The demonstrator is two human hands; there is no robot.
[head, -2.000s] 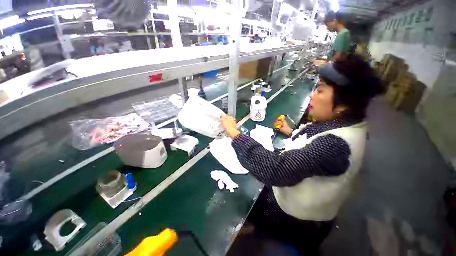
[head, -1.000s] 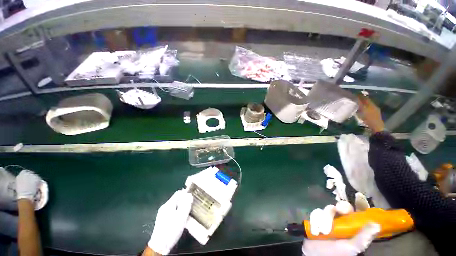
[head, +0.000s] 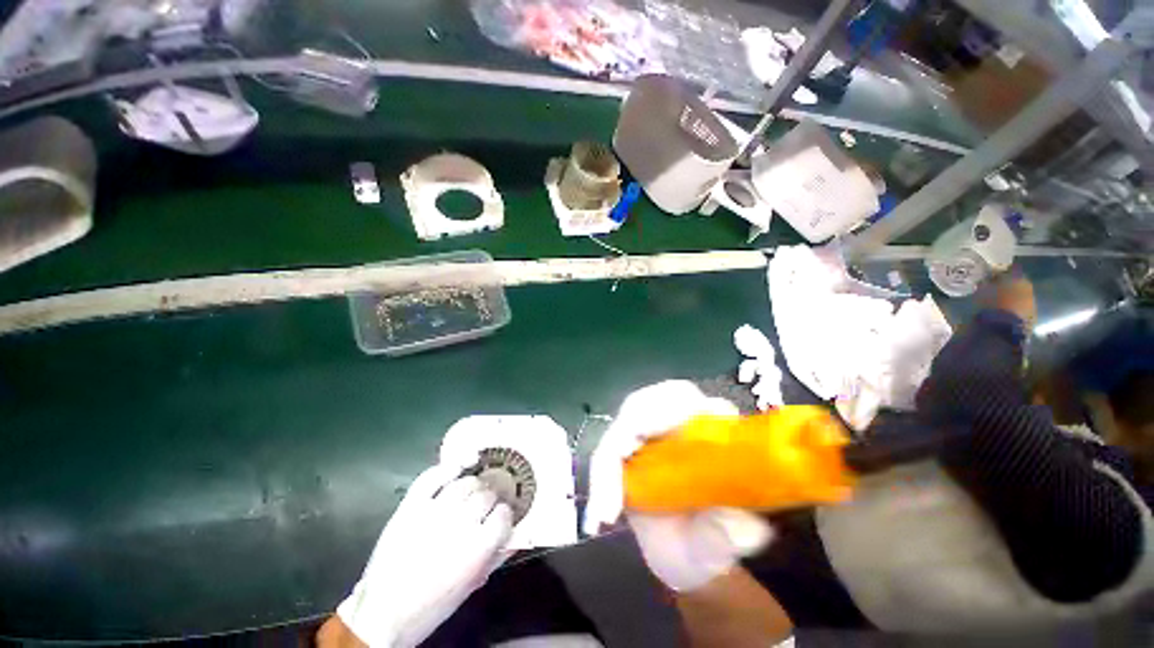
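A white fan housing [head: 547, 446] lies on the green bench near its front edge, with a round grey ribbed motor unit [head: 511, 479] in its opening. My left hand [head: 437, 544], in a white glove, has its fingers on the grey unit and the housing. My right hand [head: 658, 443], also gloved in white, is wrapped around an orange electric screwdriver [head: 747, 462] held just right of the housing. The screwdriver's tip is hidden. A thin wire [head: 591, 428] shows beside the housing.
A clear screw tray [head: 430, 304] stands against the pale rail [head: 228, 290]. Behind it are a mounting ring [head: 452, 199], another motor housing [head: 587, 190] and outer shells [head: 676, 142]. A crumpled white cloth [head: 845, 332] and a neighbour's dark sleeve [head: 1012, 443] are at right.
The housing has turned so its round grey side shows, and my left hand has moved onto it. My right hand has brought the screwdriver left, closer to the housing. The view has shifted.
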